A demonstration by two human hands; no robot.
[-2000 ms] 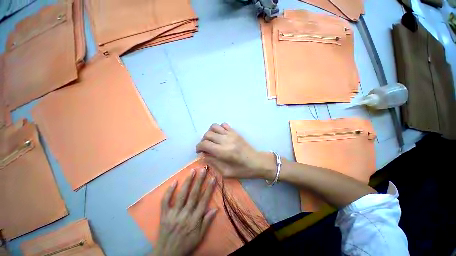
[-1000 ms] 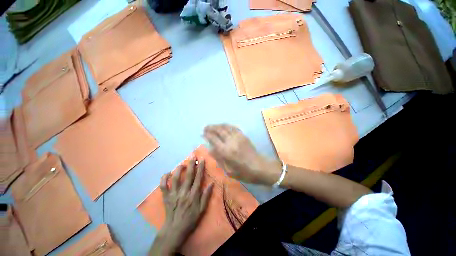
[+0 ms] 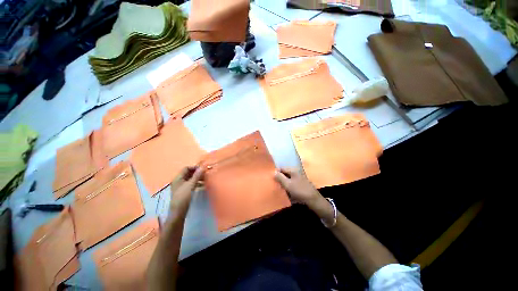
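An orange zipper pocket panel is held up in front of me, its zipper slot running along the upper edge with a small metal pull near each end. My left hand pinches its upper left edge. My right hand grips its right edge between thumb and fingers. The panel's lower edge reaches over the table's front edge. The fingers behind the panel are hidden.
Orange panel stacks lie left; more zipper panels lie right. A glue bottle rests by a steel ruler. A brown bag body, yellow-green pieces, a dark pot and a hammer also show.
The view has tilted up and shows more of the table. The panel was flat under my left hand; now both hands hold it by its sides, with its zipper slot showing.
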